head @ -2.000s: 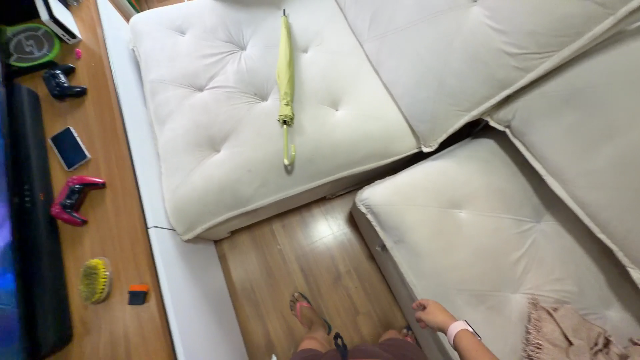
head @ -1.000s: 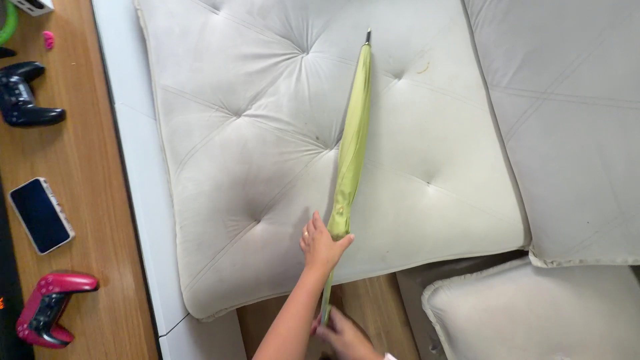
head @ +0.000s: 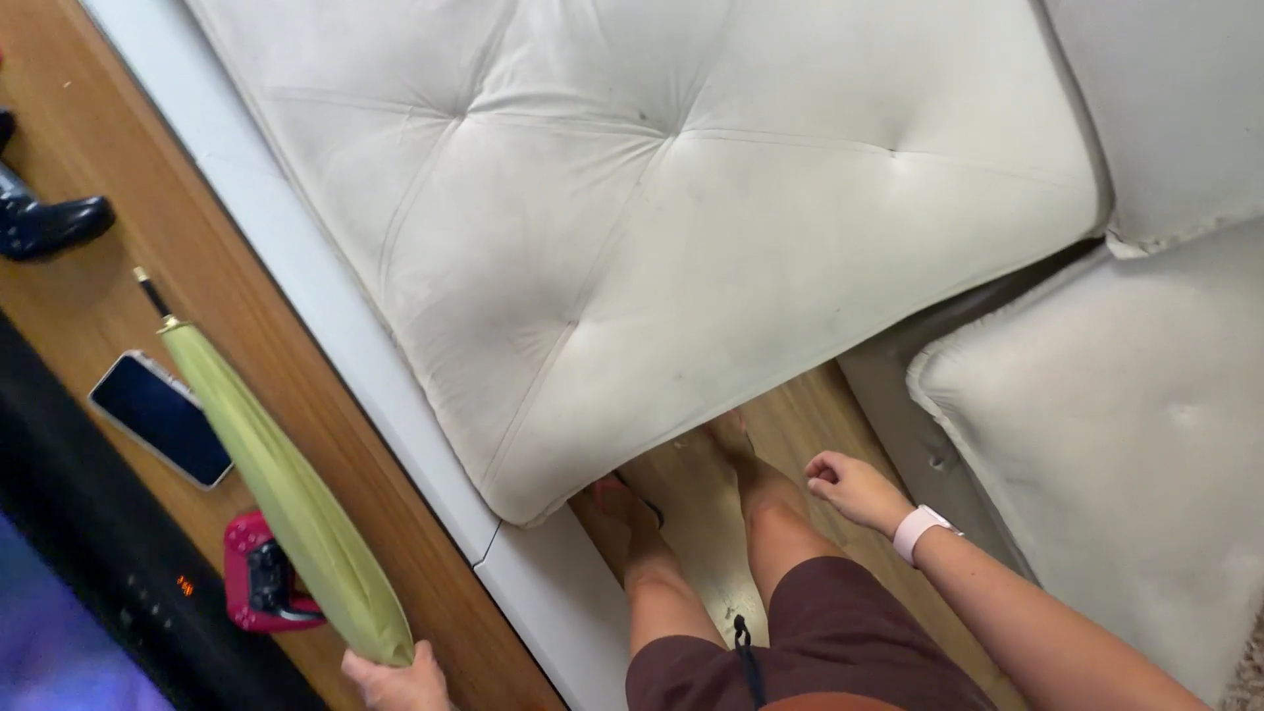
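Note:
My left hand [head: 398, 681], at the bottom left, is closed around the lower end of a folded light green umbrella [head: 286, 494]. The umbrella slants up and left over the wooden top, its dark, metal-capped tip pointing away from me. Its handle is hidden below the hand or out of frame. Beneath its canopy lie a red game controller [head: 242, 573], partly covered, and a smartphone [head: 163, 420] close to its edge. My right hand [head: 857, 489] holds nothing and hangs over the floor with curled fingers, a pink band on its wrist.
A tufted off-white sofa seat [head: 750, 247] fills the middle, with another cushion [head: 1116, 415] at right. Along the left run a wooden top [head: 326, 444] with a white edge, a black controller [head: 54, 222] and a black soundbar [head: 109, 523]. My legs stand on the wood floor [head: 790, 425] between.
The umbrella has left the sofa seat, where both hands were at it one second ago, and is now over the wooden top in my left hand. My right hand has come away from it.

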